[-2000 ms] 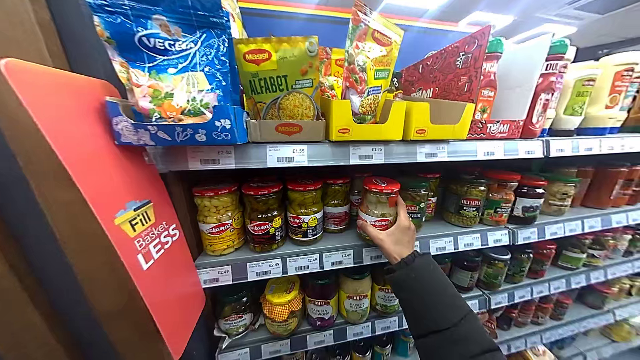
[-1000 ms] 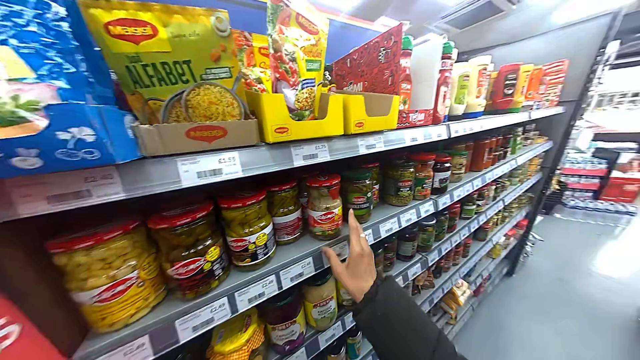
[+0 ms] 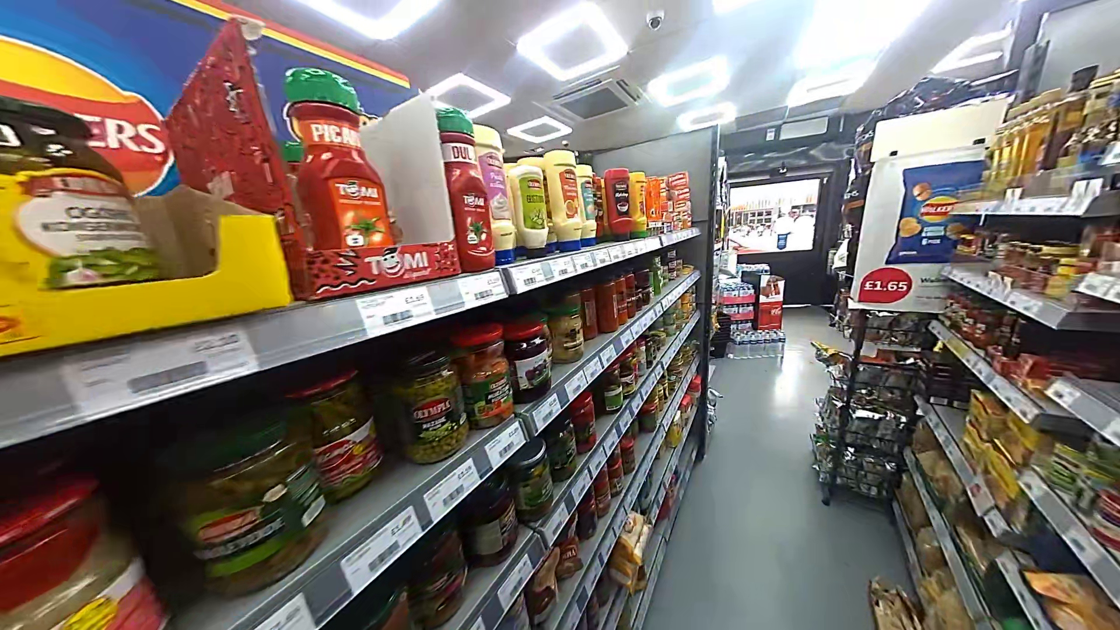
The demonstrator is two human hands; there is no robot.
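Neither of my hands shows in the head view. Glass jars line the shelf at the left: a blurred red-lidded jar (image 3: 70,560) at the lower left corner, a green-lidded jar of pickles (image 3: 249,507) beside it, then a black-lidded jar of peas (image 3: 430,407) and a red-lidded jar of vegetables (image 3: 486,376). On the top shelf a ketchup bottle with a green cap (image 3: 339,166) stands in a red cardboard tray (image 3: 376,269), with a yellow cardboard box (image 3: 245,262) to its left. Pale squeeze bottles (image 3: 560,197) stand farther along.
A grey floor aisle (image 3: 761,472) runs between the left shelves and the stocked right shelves (image 3: 1024,297). A rack of snack bags (image 3: 866,429) stands at the aisle's right side. Packs of bottled drinks (image 3: 757,341) sit near a glazed door (image 3: 779,219) at the far end.
The view has swung right and along the aisle. Two seconds ago a hand held a red-lidded jar at the shelf; one second ago it was off the jar with fingers spread. Now it is out of view.
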